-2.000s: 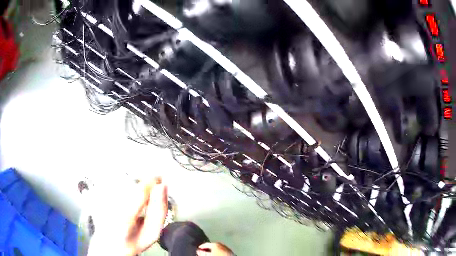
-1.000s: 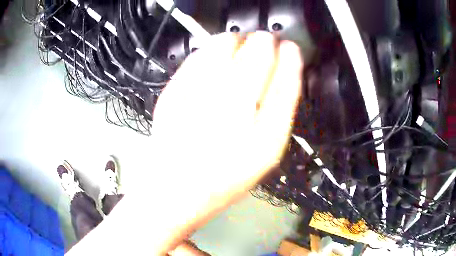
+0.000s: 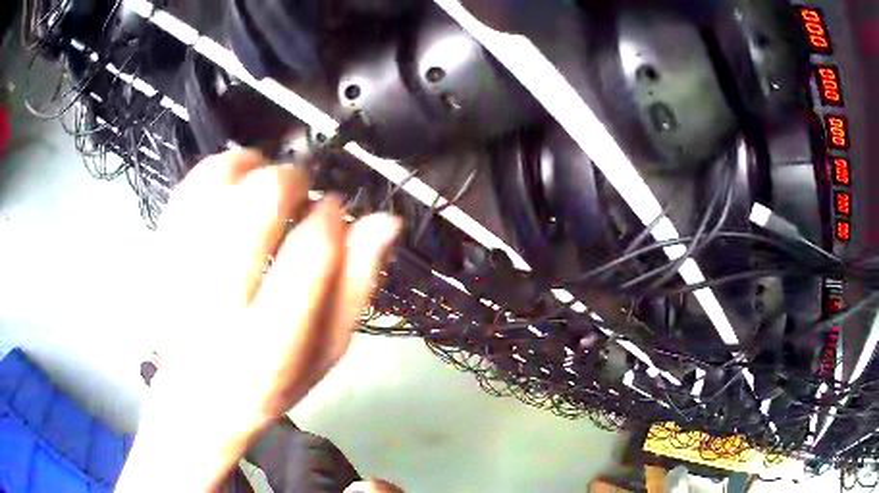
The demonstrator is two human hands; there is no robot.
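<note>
My left hand point(image 3: 279, 260), overexposed and blurred, reaches up from the lower left to the front edge of a rack shelf point(image 3: 434, 209). Its fingers are bent among dark cables; whether they grip anything is unclear. Black units point(image 3: 371, 91) with small dark round holes lie just above the fingertips. A larger glossy unit point(image 3: 665, 91) lies on the tier to the right. Thin black cables point(image 3: 694, 236) with a white plug tip point(image 3: 771, 220) cross in front of that tier. Only a small part of my right hand point(image 3: 373, 486) shows at the bottom edge.
Red digital readouts point(image 3: 836, 132) run down the right side. A blue tote point(image 3: 58, 433) is at the lower left on the pale floor point(image 3: 463, 424). A yellow-orange bench point(image 3: 699, 445) is at the lower right. Many cables hang in loops along the rack's front. My dark-clothed leg shows below.
My left hand came up to the rack, covered the units at mid-frame, then moved down and left to the shelf edge. The view has shifted, and the readouts show clearly again.
</note>
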